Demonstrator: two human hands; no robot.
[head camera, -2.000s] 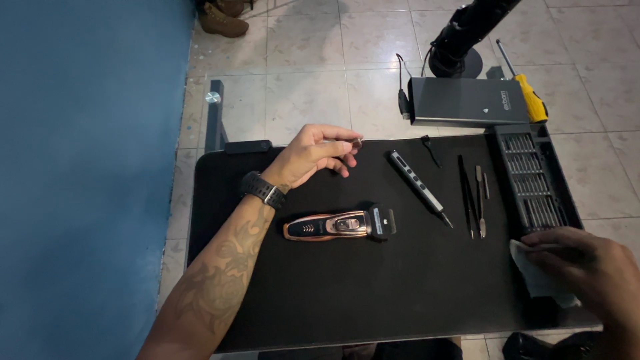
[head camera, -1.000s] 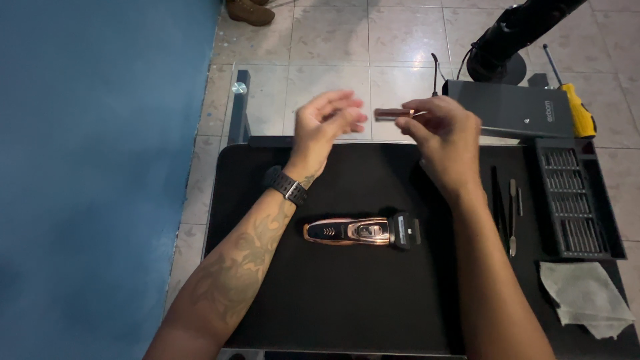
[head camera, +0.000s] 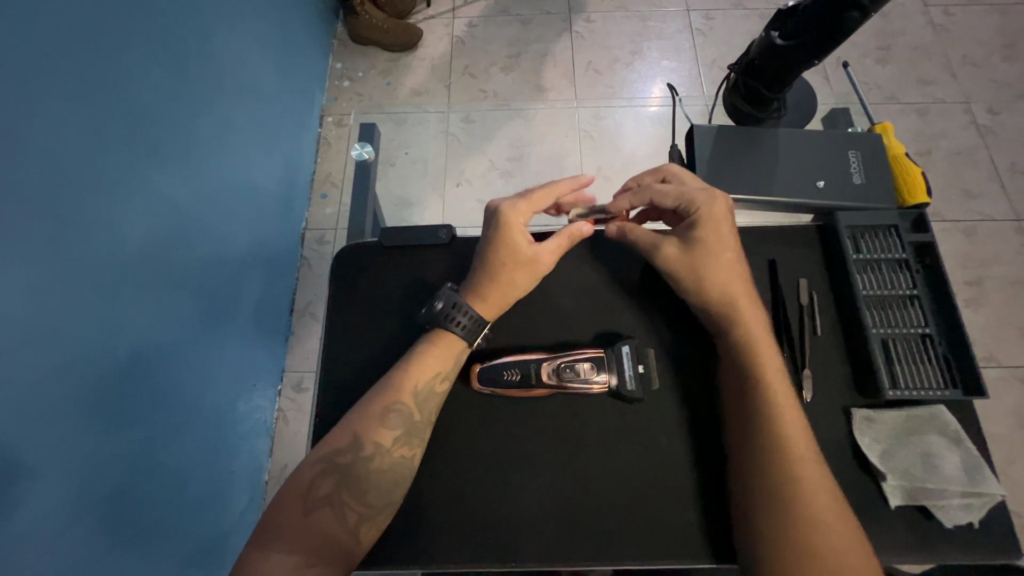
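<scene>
Above the far edge of the black mat (head camera: 576, 480), my left hand (head camera: 528, 240) and my right hand (head camera: 680, 232) meet at a small copper-coloured part (head camera: 596, 214). Fingertips of both hands pinch it from either side and hide much of it. Nearer to me, an electric shaver (head camera: 552, 373) in black and copper lies on the mat, its head pointing right. A grey cloth (head camera: 928, 460) lies near the right edge.
Right of my right forearm are black tweezers (head camera: 780, 312), a metal spudger (head camera: 805, 336) and a short bit (head camera: 816, 312). A bit case (head camera: 904, 312), a dark box (head camera: 792, 166), a yellow-handled screwdriver (head camera: 902, 164) and a black stand (head camera: 772, 96) are farther right.
My right hand was at the grey cloth on the right two seconds ago; it moved to the far edge with the small part in its fingers. Now both hands hold that part.
</scene>
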